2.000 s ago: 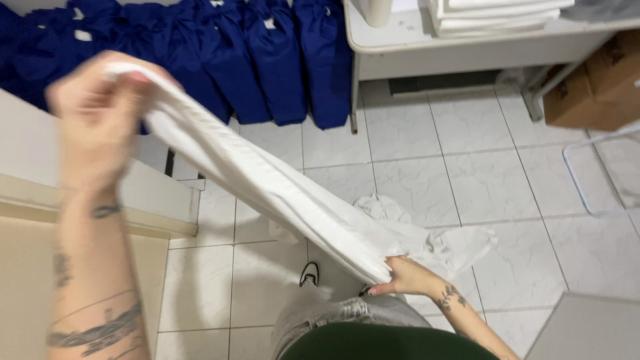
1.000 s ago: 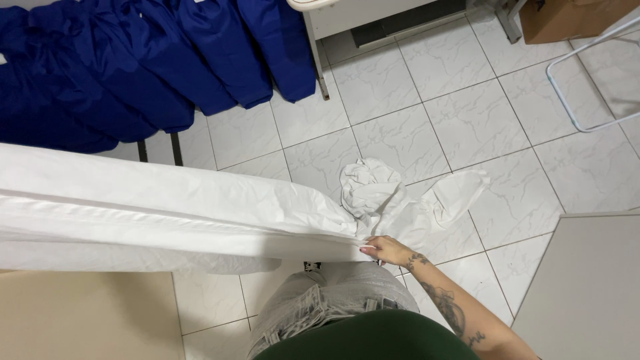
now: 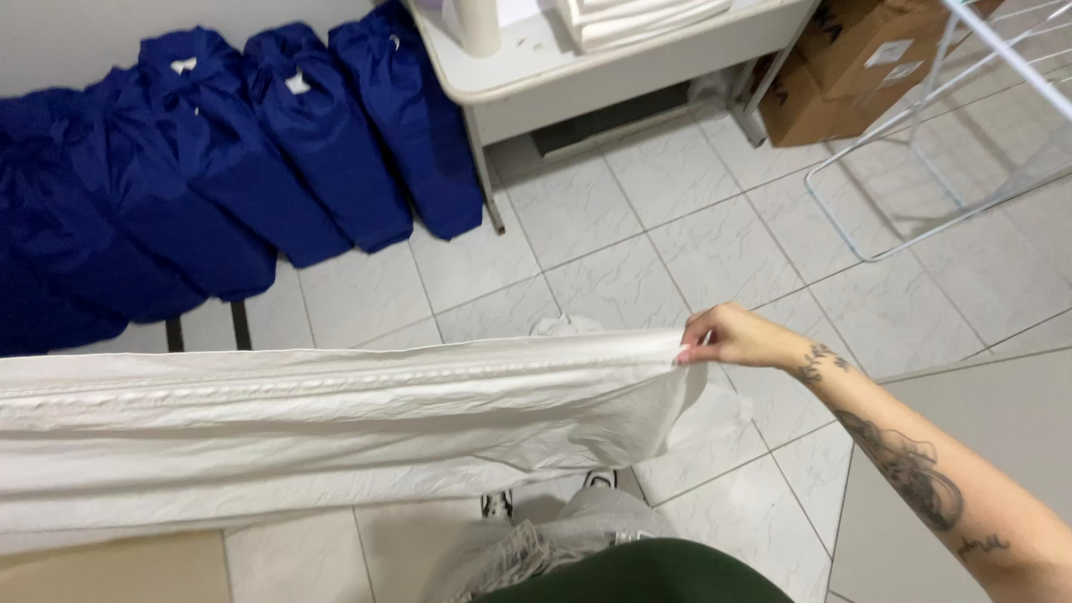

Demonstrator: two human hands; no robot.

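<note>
A long white cloth [image 3: 360,435] with a gathered seam stretches from the left edge of the head view to the middle right, above my shoes. My right hand [image 3: 727,337] pinches its upper right corner between thumb and fingers. The cloth hangs in loose folds below that grip. My left hand is out of view, and so is the cloth's left end. Behind the cloth, a crumpled white fabric [image 3: 567,325] on the tiled floor is mostly hidden.
Several blue garments [image 3: 209,142] stand in a row at the upper left. A light table [image 3: 536,96] bears a stack of folded white cloths [image 3: 641,21]. Cardboard boxes [image 3: 816,105] and a white metal drying rack [image 3: 867,255] are at the upper right. A grey surface [image 3: 963,435] lies at the right.
My left hand, holding the cloth two seconds ago, has left the view. My right hand has risen away from my legs with the corner, and the cloth now spreads wider across the view.
</note>
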